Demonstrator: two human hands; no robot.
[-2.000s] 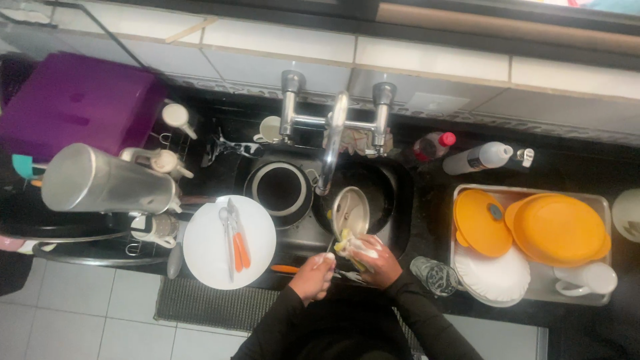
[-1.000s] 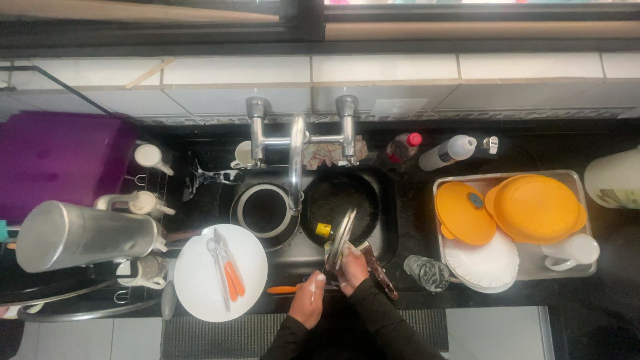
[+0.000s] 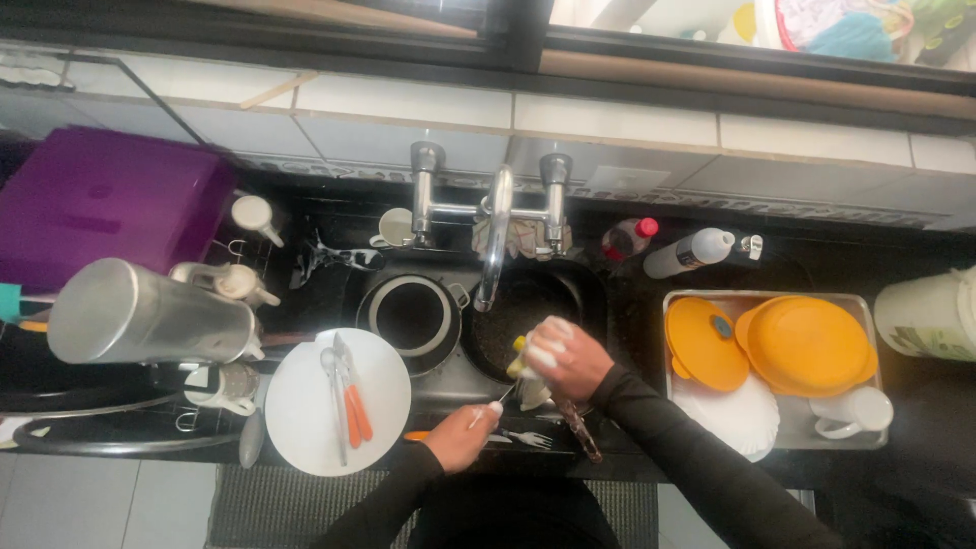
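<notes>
My right hand (image 3: 566, 358), wet with suds, grips a yellow sponge (image 3: 518, 358) over the front of the sink. My left hand (image 3: 463, 437) holds the end of a thin metal utensil (image 3: 507, 394) whose other end runs into the sponge; its kind cannot be told. Below my right hand lies a pale dish, partly hidden, beside a dark brown glossy item (image 3: 578, 431). A fork (image 3: 530, 438) and an orange-handled utensil (image 3: 416, 436) rest on the sink's front edge. In the sink are a dark frying pan (image 3: 488, 313) and a pot with a pale rim (image 3: 374, 316).
The chrome faucet (image 3: 497, 236) arches over the sink. At left stand a white plate (image 3: 293, 419) with cutlery, a metal pitcher (image 3: 160, 313), mugs and a purple container (image 3: 107, 206). At right are bottles, a metal tray (image 3: 869, 328) with orange containers, and a white bucket (image 3: 930, 313).
A second ago both hands were close together at a metal item, with the yellow sponge in the pan; now the sponge is in my right hand. The view has shifted.
</notes>
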